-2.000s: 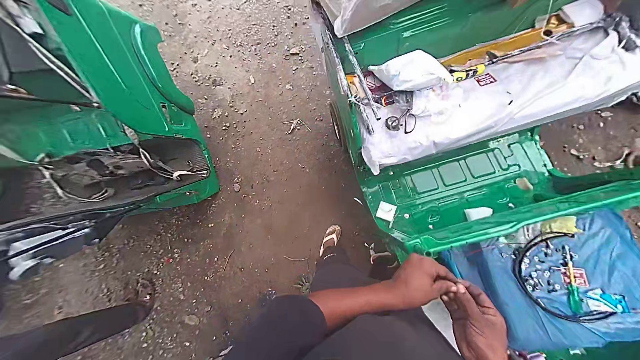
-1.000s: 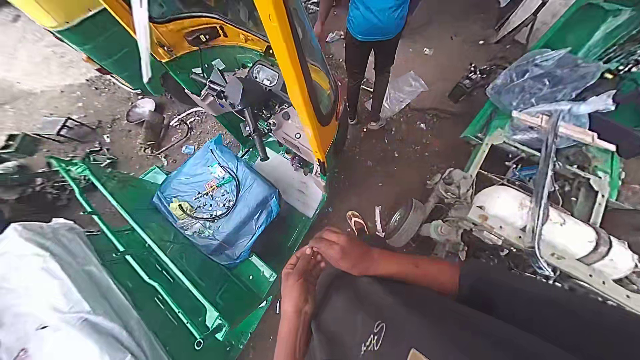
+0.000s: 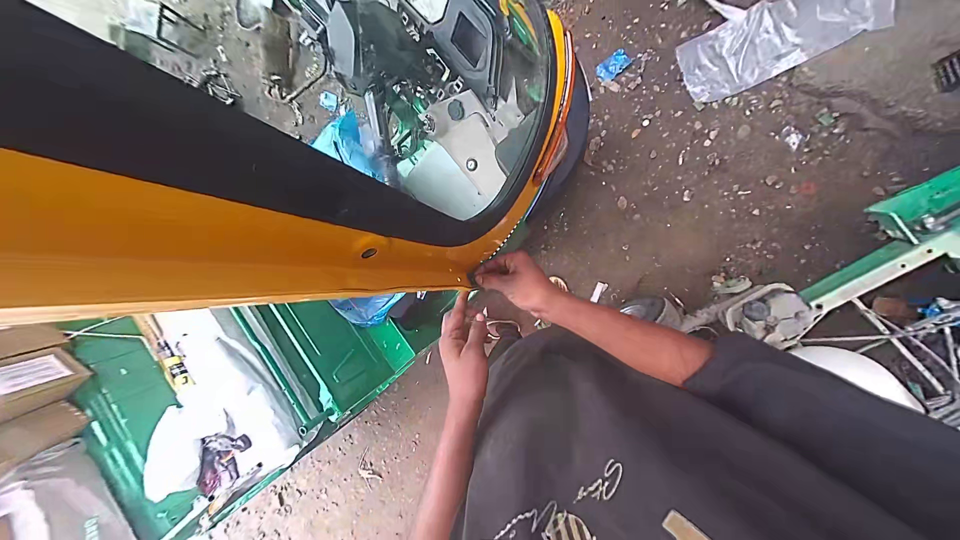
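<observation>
At the lower corner of the yellow windshield frame (image 3: 300, 262) of a vehicle, my two hands are close together. My right hand (image 3: 517, 281) pinches a small dark piece against the frame's edge; what the piece is cannot be told. Just below it, my left hand (image 3: 463, 337) reaches up with one finger touching the frame's edge, its other fingers apart. A small oval hole (image 3: 369, 253) shows in the yellow metal left of my hands. Through the windshield glass (image 3: 420, 135), bordered in black, the steering and dashboard parts are visible.
A green body panel (image 3: 337, 352) with a white plastic-covered surface (image 3: 202, 345) lies below left, beside cardboard boxes (image 3: 37, 375). A green metal frame (image 3: 885, 262) with mechanical parts stands at right. Clear plastic sheeting (image 3: 780, 45) and a blue scrap (image 3: 613, 66) lie on the dirt ground.
The view has swung strongly, and the yellow frame is now close. My hands, earlier together in front of my body, are now at the frame's corner.
</observation>
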